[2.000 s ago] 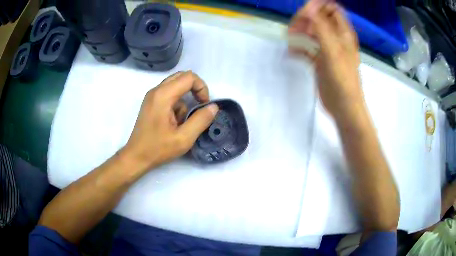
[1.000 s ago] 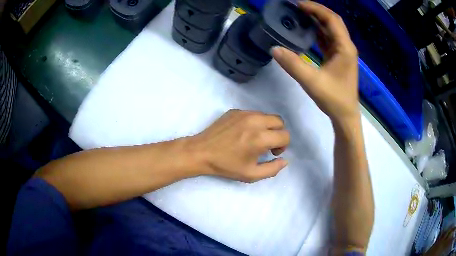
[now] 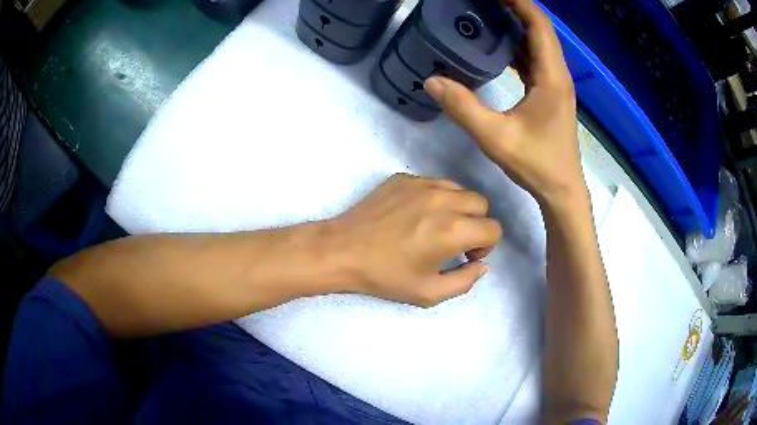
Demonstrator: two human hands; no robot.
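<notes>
My right hand (image 3: 527, 124) is around a dark grey plastic housing (image 3: 469, 37) on top of a short stack (image 3: 407, 79) at the mat's far edge. The thumb lies on the near side; the other fingers are partly hidden behind the far right side. The housing's closed face with its round centre hole points up. My left hand (image 3: 423, 241) rests palm down on the white foam sheet (image 3: 224, 158), fingers loosely curled, with a gap between thumb and index finger. No part shows in it, but its palm side is hidden.
Another stack of dark housings (image 3: 344, 29) stands left of the held one, cut off by the top edge. A blue bin (image 3: 639, 141) lies beyond at the right. A second white sheet (image 3: 635, 274) bears a yellow ring-like item (image 3: 691, 344). Clear bags (image 3: 726, 278) lie far right.
The left hand has let go of the open housing it held two seconds ago. The right hand has brought a housing onto the right stack and lowered it slightly. The view has turned and shifted.
</notes>
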